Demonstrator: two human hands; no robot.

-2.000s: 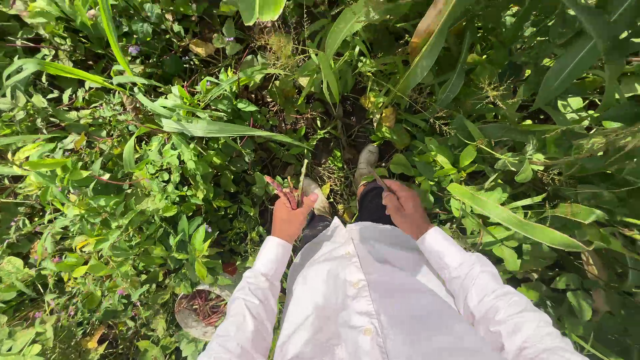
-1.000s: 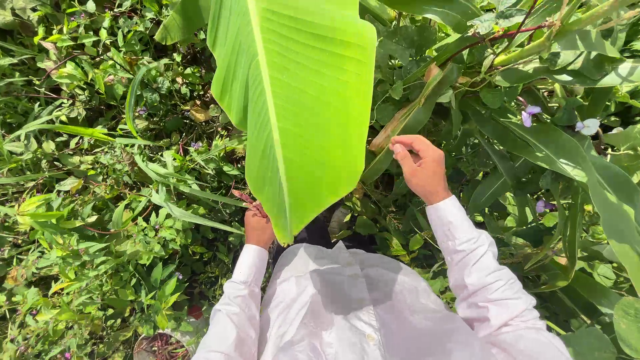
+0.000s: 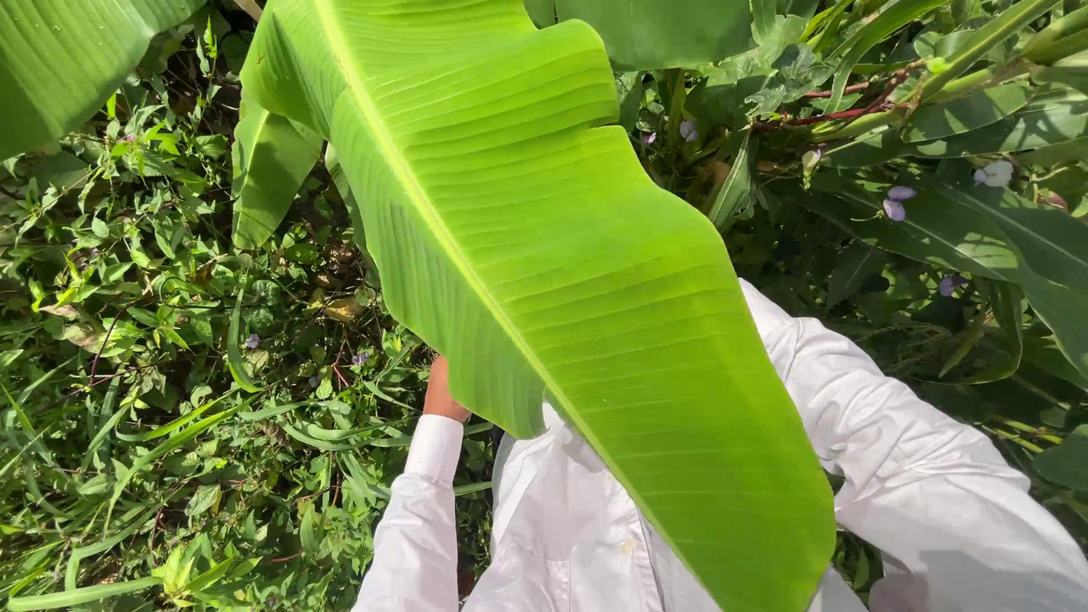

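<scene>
A broad green banana leaf (image 3: 544, 255) stretches from the top of the view down across my white shirt (image 3: 586, 518), with its pale midrib running diagonally. Of my left hand (image 3: 444, 395) only the wrist and the edge of the hand show, at the leaf's left margin; the fingers and anything in them are hidden beneath the leaf. My right hand is fully covered by the leaf; just the white right sleeve (image 3: 892, 433) is visible, reaching up under its right edge.
Low weeds and grass (image 3: 170, 442) cover the ground at the left. More banana leaves (image 3: 68, 68) hang at the upper left and top. On the right are long-bladed leaves (image 3: 960, 221), reddish stems (image 3: 833, 115) and small purple flowers (image 3: 897, 202).
The banana leaf, absent two seconds ago, now covers much more of the view than one second ago. My right hand, seen earlier beside the leaf, is now hidden behind it. The view has shifted.
</scene>
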